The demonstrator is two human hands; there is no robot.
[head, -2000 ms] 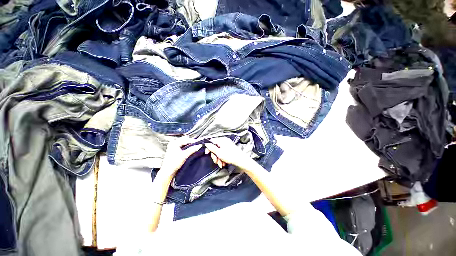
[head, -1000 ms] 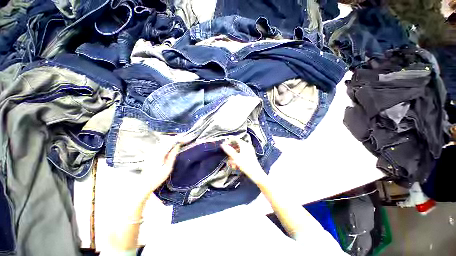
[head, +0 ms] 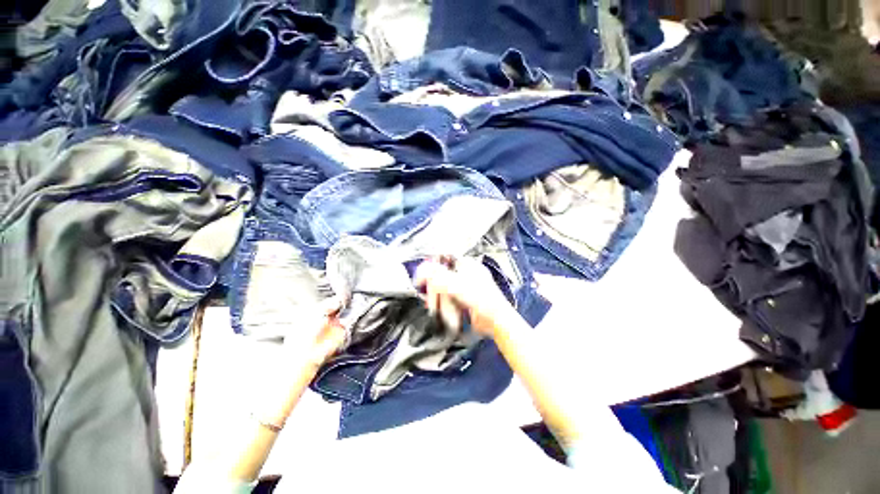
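A denim garment (head: 434, 420) lies in front of me, blue outside and pale grey-beige on its wrong side. My left hand (head: 328, 338) is at the left edge of the bunched part, its fingertips closed on the pale cloth. My right hand (head: 449, 294) pinches the cloth at the upper right of the bunch, where a small dark navy bit shows at the fingertips. The hands are blurred and overexposed. No tool can be made out.
Grey-green and blue garments (head: 87, 289) hang over the table's left side. More denim (head: 569, 125) is heaped behind. A charcoal heap (head: 772, 241) lies on the white table (head: 637, 318) at the right. Blue and green crates (head: 757, 453) stand below the right edge.
The dark navy panel that was spread between my hands is now mostly covered by pale cloth. My left hand has moved slightly lower. The view has shifted a little.
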